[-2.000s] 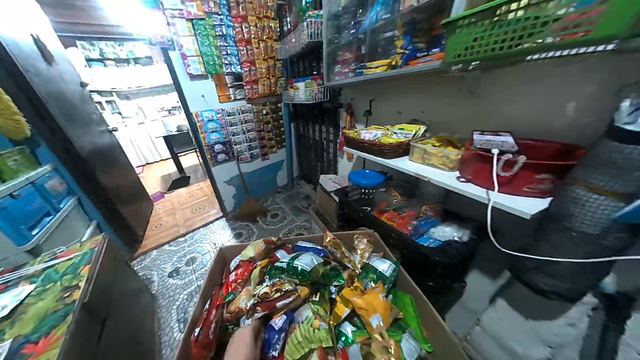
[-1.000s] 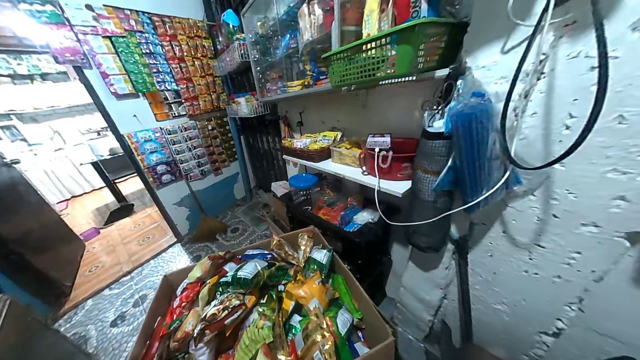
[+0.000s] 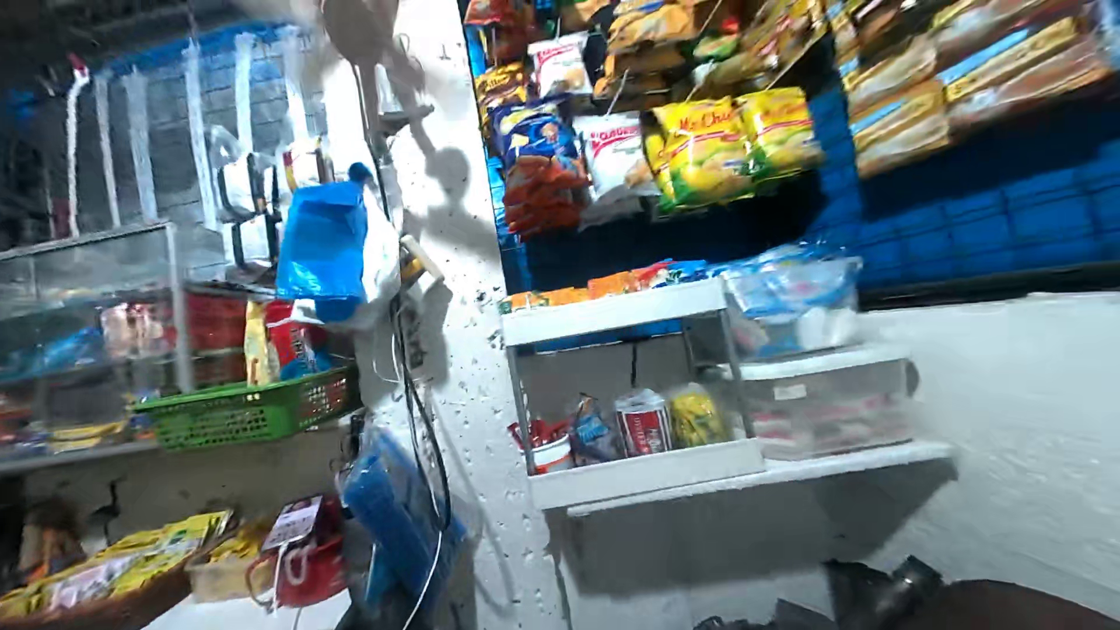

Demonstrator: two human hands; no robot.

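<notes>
Neither of my hands shows in the head view. Yellow snack bags (image 3: 700, 150) hang from a blue wire grid at the upper right, beside white-and-red snack bags (image 3: 612, 157) and orange-red packets (image 3: 544, 194). Below them a white two-tier rack (image 3: 647, 477) holds packets and a white-and-red bag (image 3: 645, 423). At the left, a green plastic basket (image 3: 254, 411) carries upright packs. A blue plastic bag (image 3: 322, 241) hangs near the wall's corner.
Right of the rack, a clear plastic bin (image 3: 831, 411) rests on a white wall shelf (image 3: 857, 464). Black cables (image 3: 409, 376) dangle down the wall. At the lower left are a wicker basket (image 3: 131, 604) of yellow packets and a red container (image 3: 311, 573). A dark rounded object (image 3: 1015, 605) is at the lower right.
The view has swung up and right, so the box of snack packs is out of sight. My hand, at that box two seconds ago, is no longer visible.
</notes>
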